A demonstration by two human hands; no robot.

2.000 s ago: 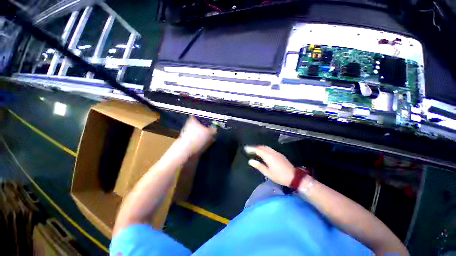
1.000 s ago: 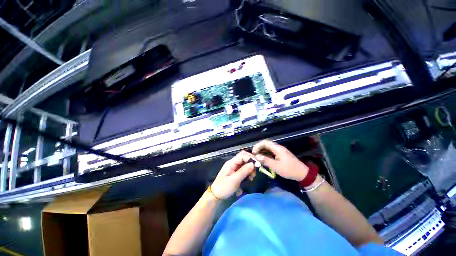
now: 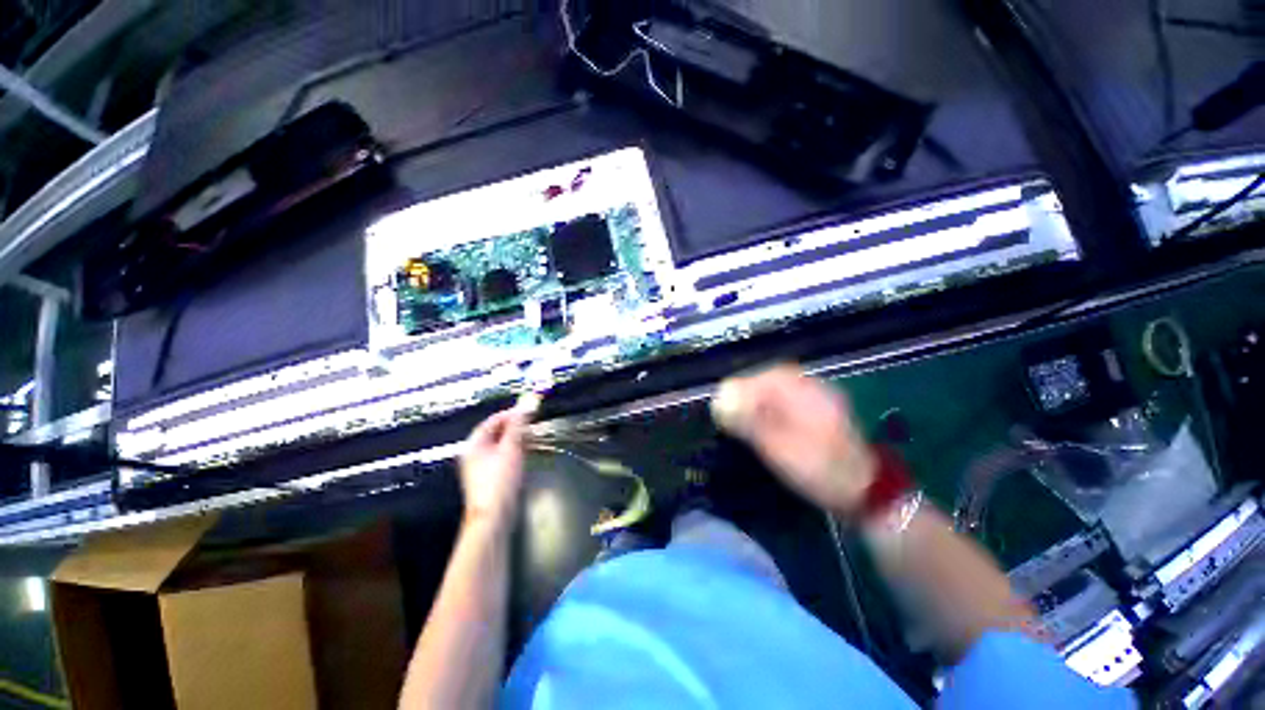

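The television lies face down with its main board (image 3: 520, 278) showing in a white metal recess (image 3: 486, 208). My left hand (image 3: 494, 455) is at the lower edge, left of centre, and pinches the small pale end of a connector cable (image 3: 617, 479). The pale yellowish cable loops down to the right of that hand, in front of my body. My right hand (image 3: 798, 423) is at the lower edge to the right, blurred, with its fingers bent. Whether its fingertips hold anything cannot be told.
Black plastic parts (image 3: 229, 208) lie on the television's back at left and upper right. A thick black cord (image 3: 1061, 153) crosses the right side. An open cardboard carton (image 3: 236, 645) stands at lower left. The green bench at right holds metal strips (image 3: 1207, 555), plastic bags (image 3: 1158, 486) and a black box (image 3: 1068, 382).
My hands were together in front of my body and are now apart, my left hand up at the television's lower edge. The cable now hangs in a loop. The view has shifted to the right.
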